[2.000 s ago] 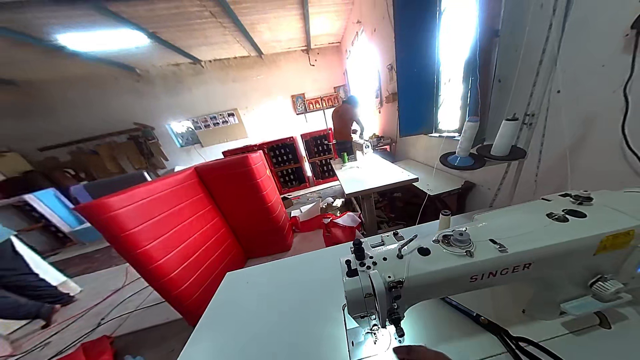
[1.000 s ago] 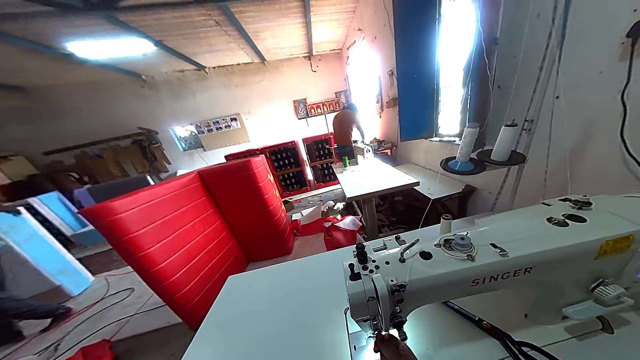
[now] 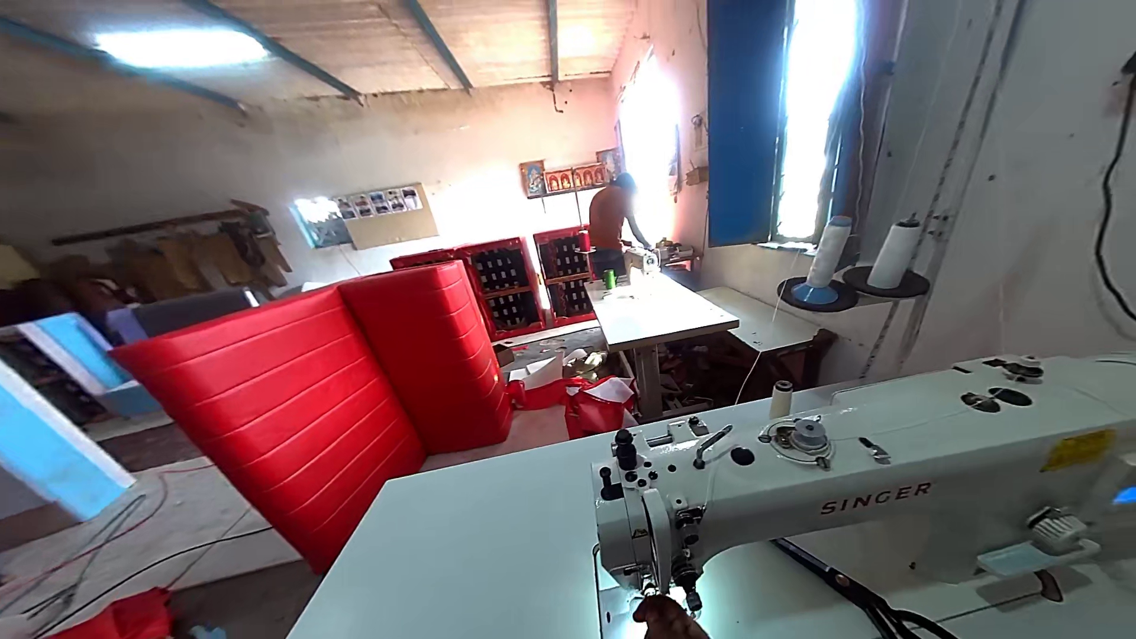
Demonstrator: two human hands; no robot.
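Note:
One of my hands (image 3: 667, 617) shows at the bottom edge, its fingertips at the needle area below the head of a white Singer sewing machine (image 3: 763, 501). Which hand it is, and whether it pinches anything, cannot be told. No second hand is visible. White thread runs over the machine's tension parts. A pair of dark-handled scissors (image 3: 856, 593) lies on the table under the machine's arm. A small thread spool (image 3: 781, 399) stands behind the arm, and two white thread cones (image 3: 829, 253) (image 3: 896, 255) stand on a wall-side holder.
The white sewing table (image 3: 461, 532) reaches left towards tall red padded panels (image 3: 293, 399). Behind are another white table (image 3: 661, 311) with a sewing machine, and a person (image 3: 609, 217) bending beside it. Cables (image 3: 160, 564) and red material (image 3: 115, 621) lie on the floor at left.
The hand at the needle area has risen from the bottom edge since two seconds ago. At the left edge, a person's dark-clothed legs seen earlier are out of view.

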